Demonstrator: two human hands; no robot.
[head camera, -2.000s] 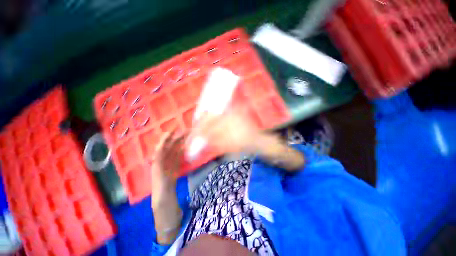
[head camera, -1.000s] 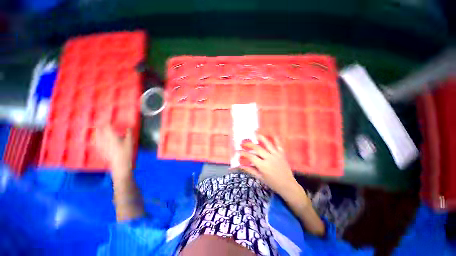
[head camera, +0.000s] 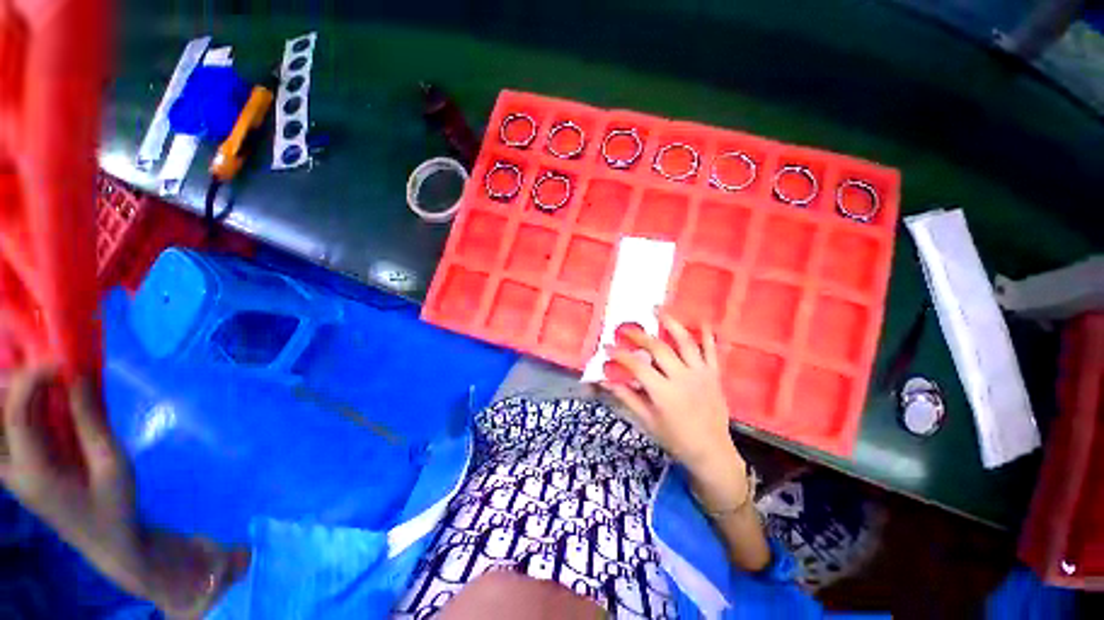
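A red foam tray lies on the dark green bench before me. Several watch cases sit in its back row and two in the left of the second row. A white strip lies on the tray's middle pockets, and my right hand rests over its near end, fingers spread; whether it grips the strip cannot be told. My left hand, at the far left edge, holds the lower end of another red foam tray, raised, blurred and cut off by the picture's edge.
A pale tape ring lies left of the tray. Further left are a yellow-handled tool and a strip with round holes. At right are a long white strip, a small round part and red trays. A blue stool stands lower left.
My left hand has taken hold of the left foam tray and lifted it off the bench to the far left. My right hand stays by the white strip. The view has turned.
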